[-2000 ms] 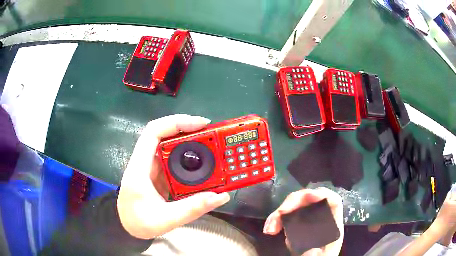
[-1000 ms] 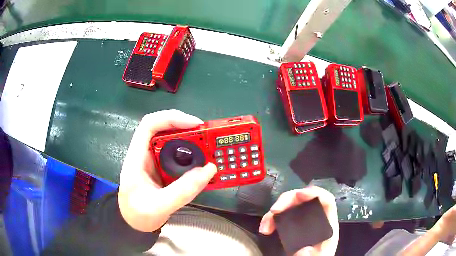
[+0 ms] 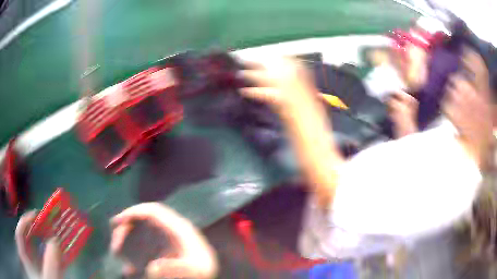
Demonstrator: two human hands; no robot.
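The picture is blurred. My left hand [image 3: 38, 253] is at the lower left edge, partly cut off, holding a red radio [image 3: 68, 226] with its keypad showing; its speaker end is hidden or too blurred to tell. My right hand [image 3: 182, 237] is at the bottom, just right of the radio and apart from it. Its fingers curl around a dark square cover [image 3: 146, 240].
Red radios [image 3: 131, 117] with dark squares stand on the green bench [image 3: 218, 188]; another [image 3: 11, 174] is at the left edge. A person's bare arm [image 3: 305, 122] reaches over dark pieces [image 3: 256, 122]. That person's white-clothed shoulder [image 3: 406, 190] fills the right. A yellow tool handle [image 3: 334, 101] lies beyond.
The view has swung to the right, so my hands and the radios now sit further left. A neighbouring person's arm now reaches toward the standing radios. I still hold the radio and the dark square.
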